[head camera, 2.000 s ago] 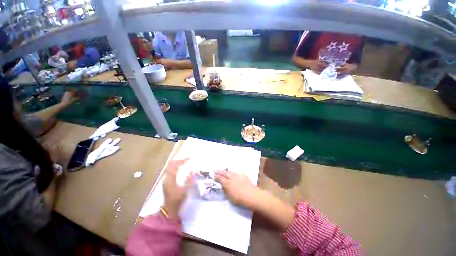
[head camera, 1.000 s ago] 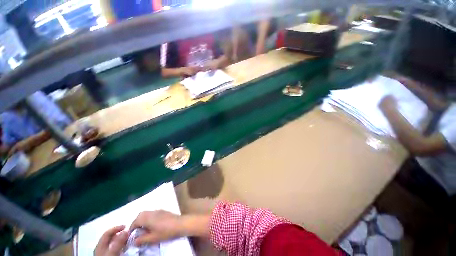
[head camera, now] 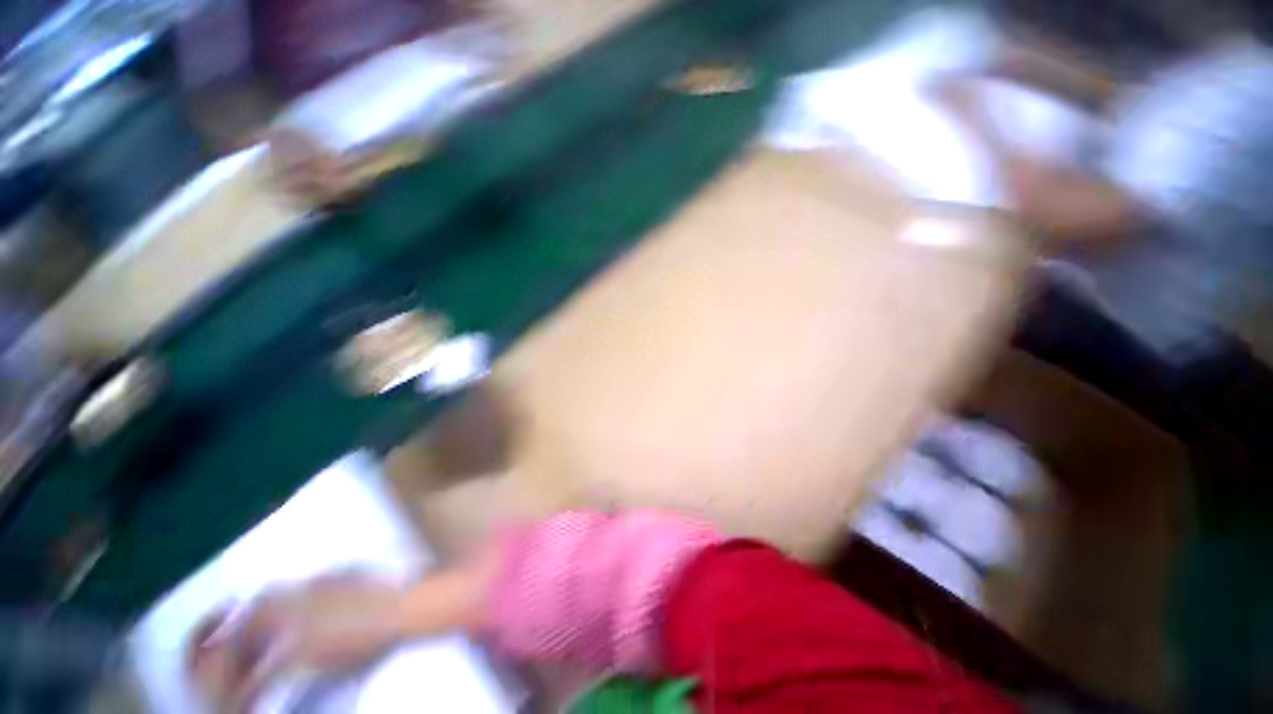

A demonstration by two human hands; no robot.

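Observation:
The frame is strongly blurred. A white tissue paper stack (head camera: 342,523) lies at the lower left. My right hand (head camera: 328,621) is over it, fingers curled around a whitish tissue bundle (head camera: 314,686) whose shape is smeared and partly hidden. My left hand (head camera: 221,667) shows only as a small blurred patch of fingers beside the right hand; its grip cannot be made out.
A green conveyor (head camera: 559,237) crosses diagonally, with blurred gold fittings (head camera: 384,352) and a small white block (head camera: 455,363) at its edge. A neighbour's arm (head camera: 1068,202) is at upper right. White bundles (head camera: 956,502) sit in a carton (head camera: 1117,530) below the bench.
The view has swung right and down, so the stack, fittings and block sit further left and the carton shows more fully. Both hands stay together over the stack.

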